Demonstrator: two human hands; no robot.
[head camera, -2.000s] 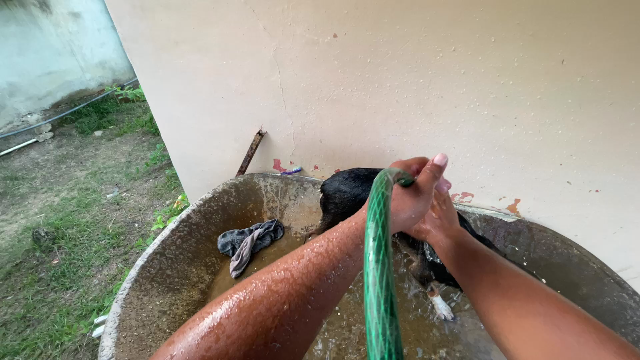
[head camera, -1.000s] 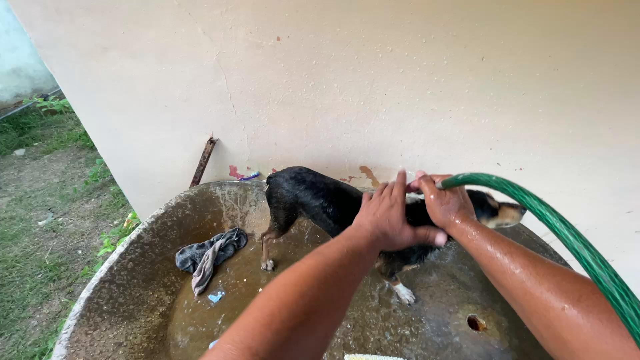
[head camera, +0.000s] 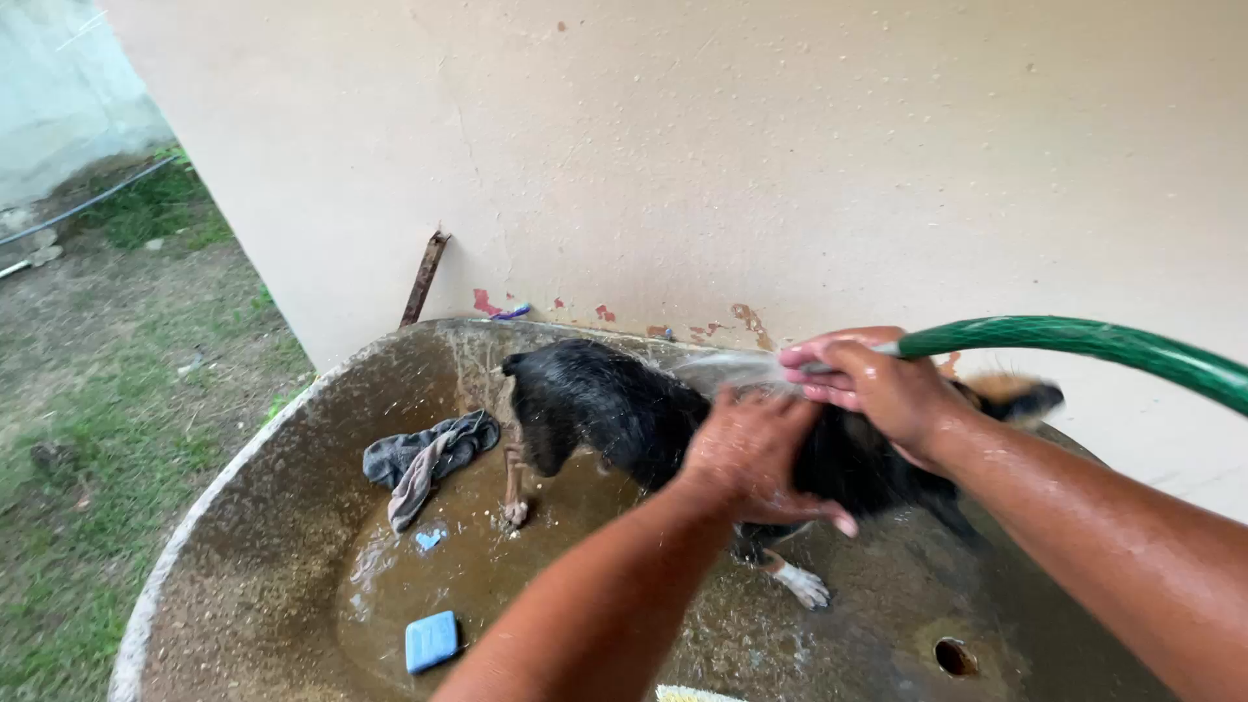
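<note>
A wet black dog (head camera: 604, 405) with tan and white markings stands in a round concrete basin (head camera: 244, 507), its head to the right by the wall. My left hand (head camera: 756, 453) lies spread on the dog's back with nothing gripped. Just beside it, my right hand (head camera: 868, 380) holds the pale end of a green hose (head camera: 1072, 341), and water sprays leftward along the dog's back. The dog's shoulder and neck are partly hidden by my hands and right forearm.
In the basin lie a wet gray cloth (head camera: 429, 463), a blue bar of soap (head camera: 431, 642), a small blue scrap (head camera: 429, 539) and a drain hole (head camera: 955, 657). A rusty metal strip (head camera: 425, 278) leans at the wall (head camera: 682, 175). A purple-blue toothbrush-like item (head camera: 511, 312) rests on the rim.
Two seconds ago my hands were together under the hose, which came up from below; now it comes from the right. Since one second ago, my left hand has come down onto the dog's back.
</note>
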